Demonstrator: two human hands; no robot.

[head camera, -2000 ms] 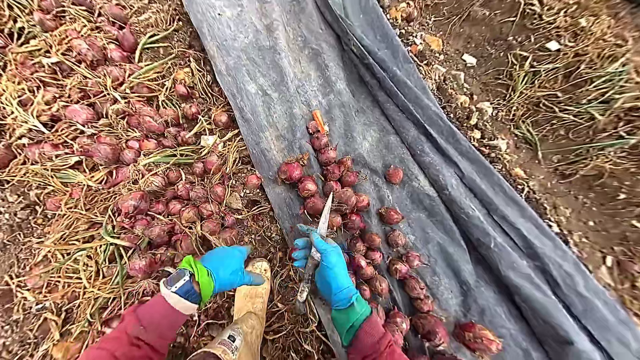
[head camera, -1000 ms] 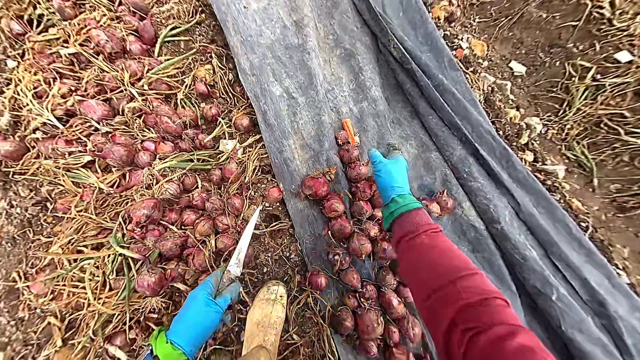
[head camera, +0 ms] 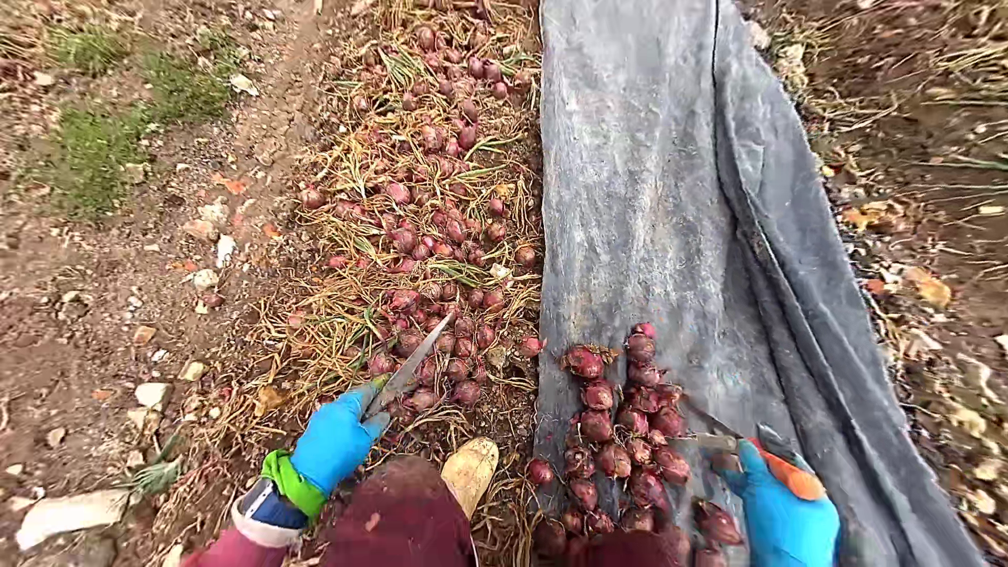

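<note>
My left hand (head camera: 335, 441), in a blue glove, holds a knife (head camera: 409, 368) whose blade points up and right over red onions (head camera: 441, 315) on the soil. At the lower right my right hand (head camera: 787, 508), also gloved in blue, is closed on an orange-handled tool (head camera: 791, 475). A thin dark blade (head camera: 713, 417) and a flat greyish piece extend left from this grip; whether they are one tool I cannot tell. Beside that hand, rows of red onions (head camera: 614, 461) lie on grey fabric sheeting (head camera: 638, 213). The right fingers are partly hidden.
Dry onion tops (head camera: 354, 165) cover the soil left of the sheeting. A light brown boot toe (head camera: 470, 472) stands near its left edge. Stones (head camera: 152, 394) and a long pale piece (head camera: 71, 516) lie at far left. The sheeting is folded along its right side (head camera: 819, 291).
The knife passed from my right hand to my left between the two earlier frames. The orange item above the onion row is gone from there; my right hand now holds an orange-handled tool. The view has turned.
</note>
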